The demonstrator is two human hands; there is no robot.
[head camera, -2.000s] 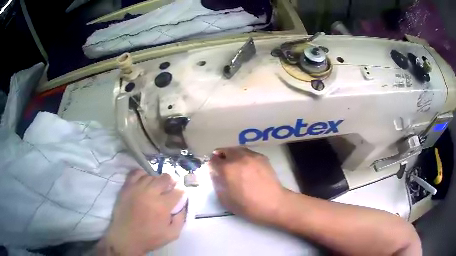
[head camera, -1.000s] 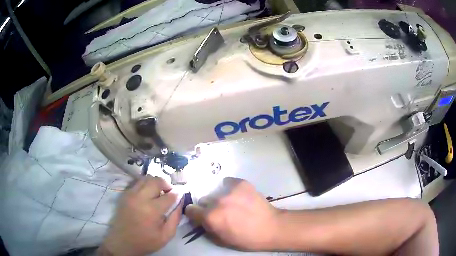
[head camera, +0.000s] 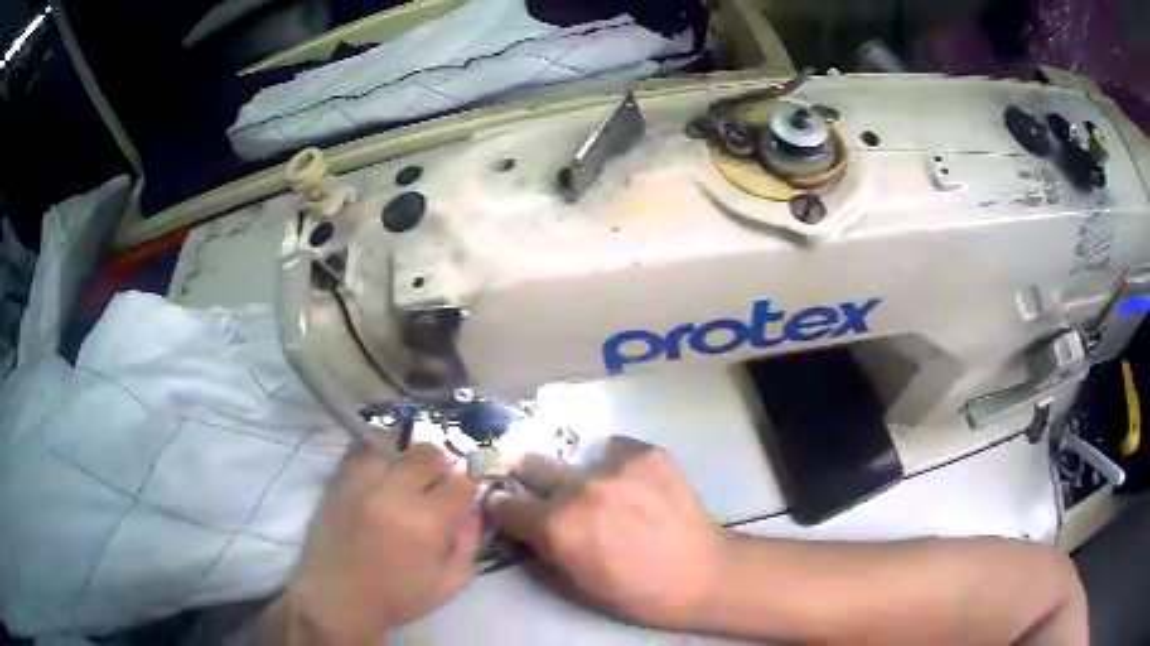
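The white quilted lining (head camera: 151,473) lies left of the needle and runs under my left hand. My left hand (head camera: 397,530) has its fingers curled on the work's edge, just in front of the presser foot (head camera: 486,462). My right hand (head camera: 618,524) is right beside it, thumb and forefinger pinched together at the same edge; the fingertips of both hands nearly touch. Dark thread snips (head camera: 505,552) show partly below my right fingers, mostly hidden by the hand. The fabric edge between my fingers is largely hidden, and the lamp glare washes out the needle area.
The cream sewing machine (head camera: 744,271) spans the view behind my hands. A black flat rectangle, perhaps a phone (head camera: 826,435), lies under its arm. More white quilted pieces (head camera: 467,76) lie in the wooden-edged tray behind. A yellow-handled tool (head camera: 1130,406) is at the far right.
My right hand first came back from beside the needle to my left hand, showing the snips' blades and a dark fabric edge. Now both hands are closer to the presser foot, and the dark edge is hidden.
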